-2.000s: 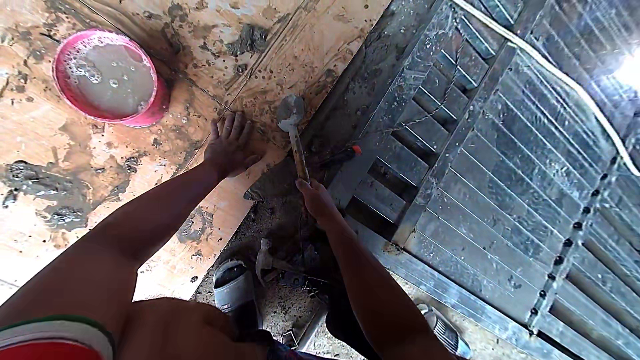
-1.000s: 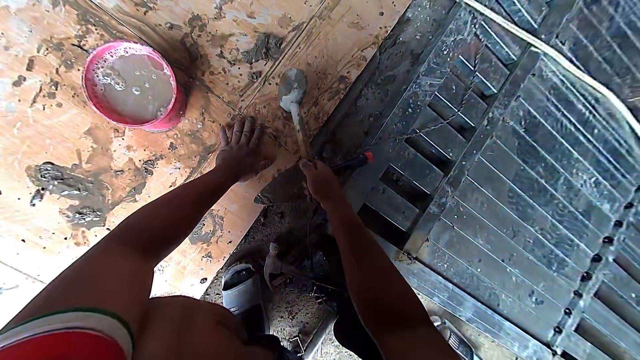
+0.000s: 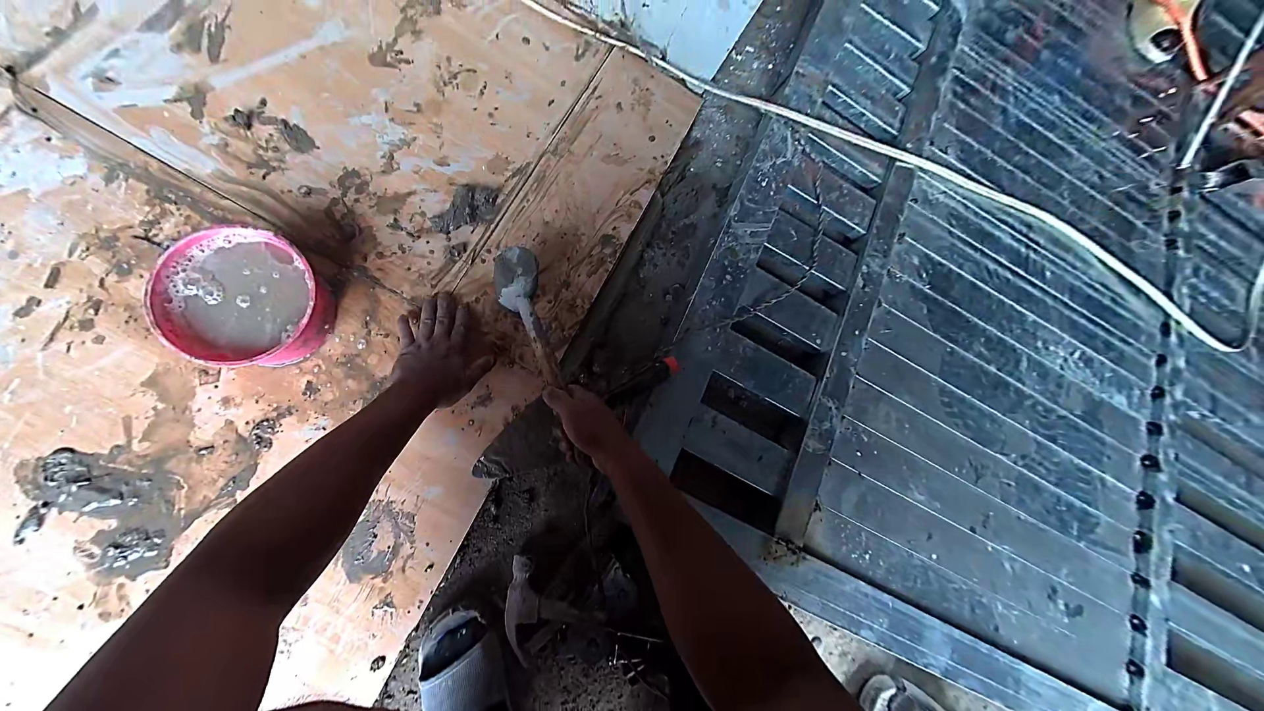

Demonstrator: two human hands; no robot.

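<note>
My left hand lies flat, fingers spread, on a mud-smeared, tan tiled floor. To its right, my right hand is closed on the wooden handle of a mallet, whose rounded grey head rests on or just above the tiles near a joint. Left of my left hand stands a pink bucket with cloudy grey water and foam in it.
A slatted metal gate lies on the right, crossed by a white cable. A red-tipped tool is beyond my right hand. A claw hammer lies near my sandalled foot. Wet mortar lies at left.
Both hands keep nearly the same places on the floor and the mallet. The view has shifted, showing more of the cable and gate.
</note>
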